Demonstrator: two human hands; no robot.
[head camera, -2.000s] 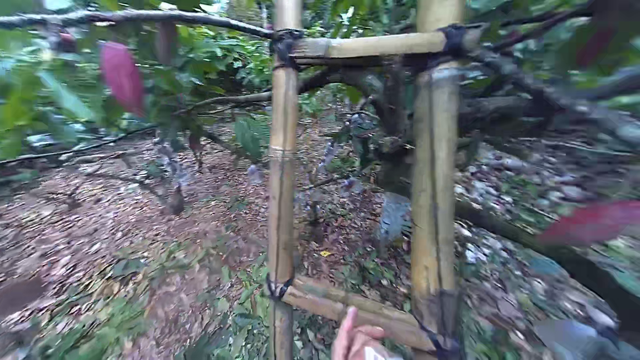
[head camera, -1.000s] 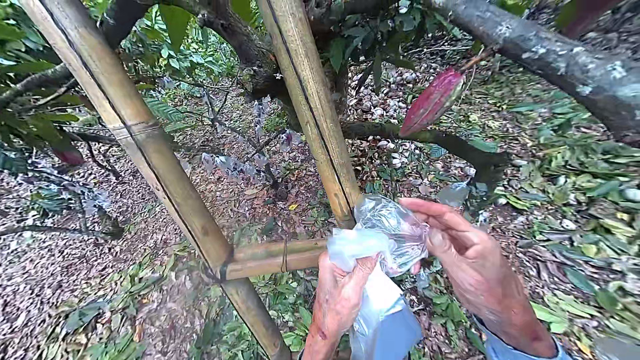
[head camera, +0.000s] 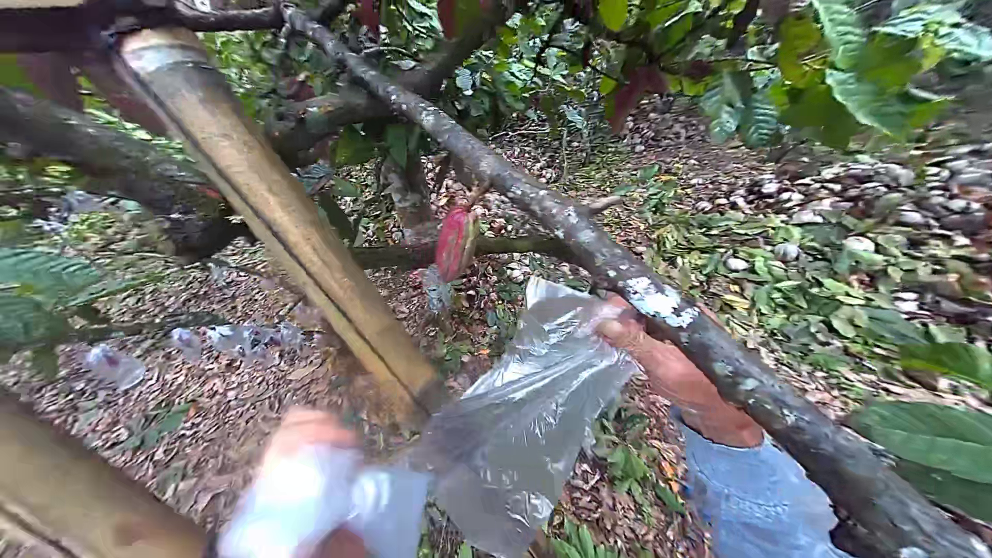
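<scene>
My right hand (head camera: 620, 322) grips the upper end of a clear plastic bag (head camera: 535, 403), partly behind a lichen-spotted branch. The bag hangs stretched down and to the left, wrinkled and shiny. At lower left, my left hand (head camera: 310, 434) is blurred and holds a wad of whitish plastic bags (head camera: 325, 496); its fingers are partly hidden. A red cacao pod (head camera: 457, 242) hangs from the branch (head camera: 542, 209), above and left of my right hand.
A bamboo ladder rail (head camera: 287, 225) slants down across the left half, with another bamboo rail (head camera: 77, 480) at lower left. The branch crosses diagonally to the lower right. Small plastic-wrapped things (head camera: 116, 366) hang at the left. Leaf litter covers the ground.
The hands were together at a bunched clear bag; now they are apart and the bag is spread out from my right hand. The view has shifted strongly, toward the branch and pod.
</scene>
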